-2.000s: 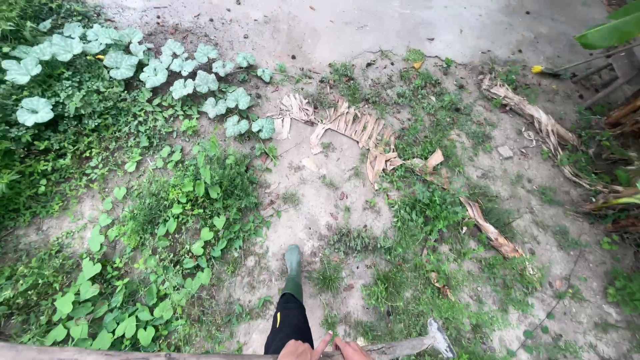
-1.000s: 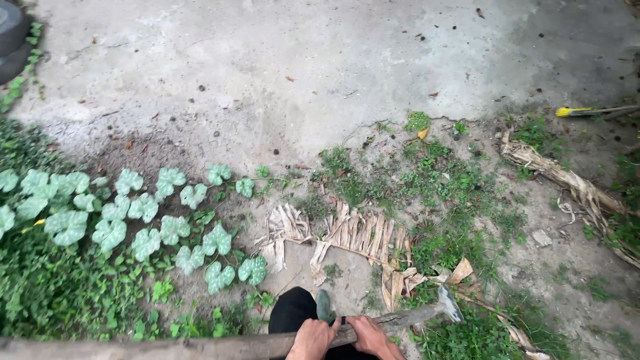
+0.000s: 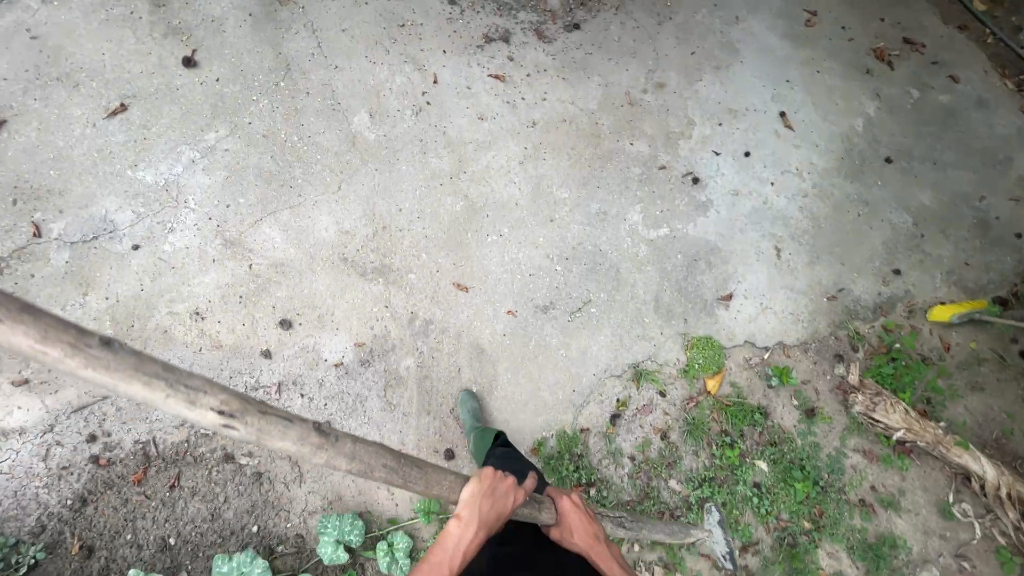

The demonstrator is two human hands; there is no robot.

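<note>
A long wooden pole handle [image 3: 240,412] slants from the left edge down to the lower right, across the front of my body. It ends in a narrow metal tool head [image 3: 719,538], whose exact kind I cannot tell. My left hand [image 3: 490,504] is closed around the handle near the lower middle. Just to its right, my right hand [image 3: 573,518] grips the same handle, closer to the metal head. Beneath the handle, my leg in black trousers shows, with a green rubber boot [image 3: 472,416] on the concrete.
A cracked concrete slab [image 3: 448,200] stretches ahead, with dry leaves on it. Weeds [image 3: 752,464] and a dried plant stalk [image 3: 936,444] lie at the lower right, beside a yellow-headed object [image 3: 958,311]. Broad spotted leaves [image 3: 340,536] grow at the bottom left.
The view has moved forward from the weedy soil to the concrete. More of the wooden handle shows at the left, and its left part now slants upward. Both hands remain on it.
</note>
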